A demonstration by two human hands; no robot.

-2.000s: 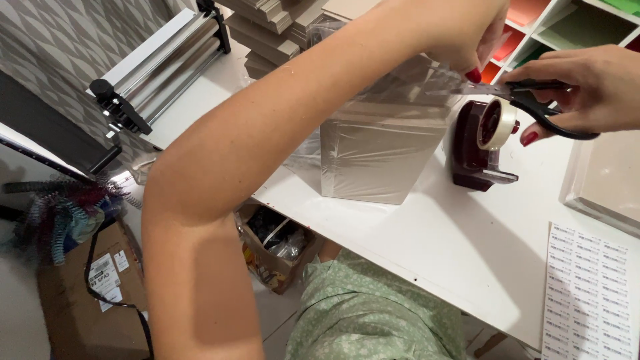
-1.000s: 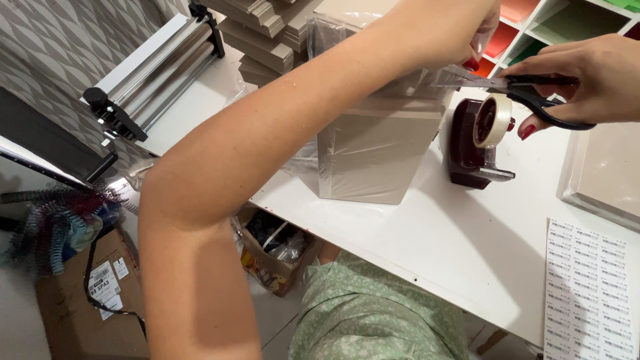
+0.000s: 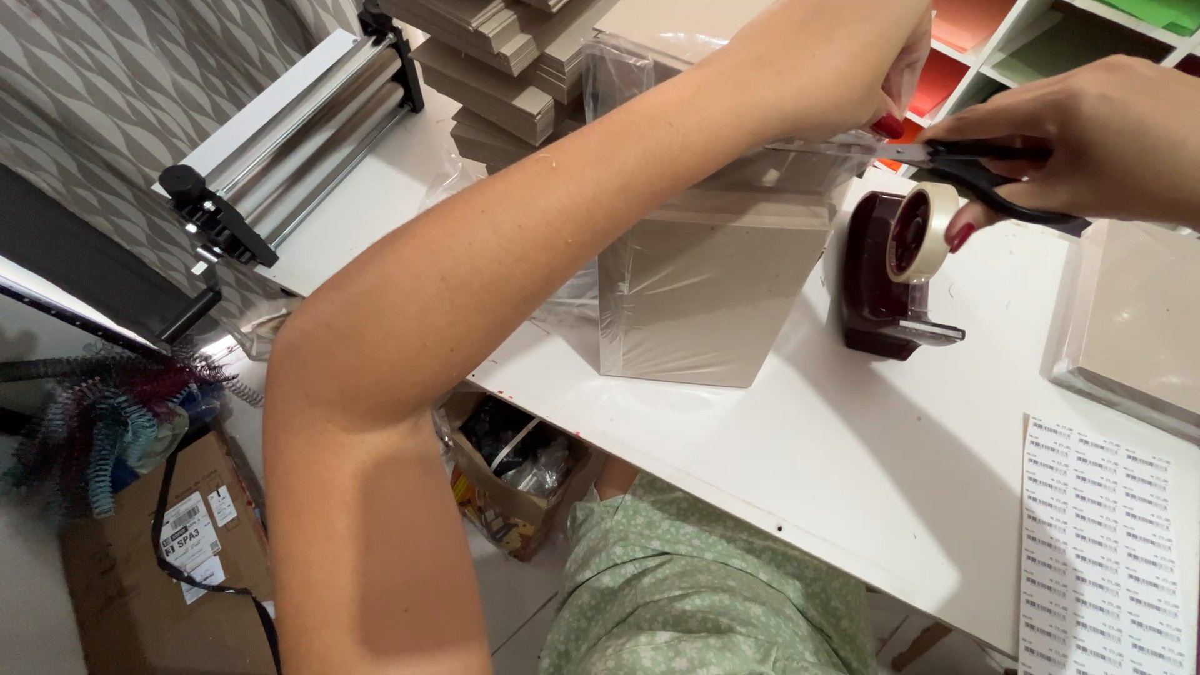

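Note:
Clear plastic film (image 3: 797,173) wraps a block of grey-beige boards (image 3: 703,300) that stands on the white table. My left hand (image 3: 872,80) pinches the film at the block's upper right, its fingers partly hidden behind the wrist. In my right hand (image 3: 1050,141) are black-handled scissors (image 3: 1008,183); their blades point left and lie at the film just below my left fingertips. Below the scissors stands a dark red tape dispenser (image 3: 867,281) with a roll of tape (image 3: 928,234). My left forearm covers part of the block.
A roller machine (image 3: 300,141) and stacked boards (image 3: 506,94) stand at the back left. Right are another wrapped board stack (image 3: 1134,319) and a barcode label sheet (image 3: 1097,553). Paper shelves (image 3: 1003,47) are behind. Below the table's edge (image 3: 656,459) sits an open cardboard box (image 3: 539,511).
The scissors' blades have moved left along the film, and my right hand has shifted slightly left with them. My left hand still holds the film.

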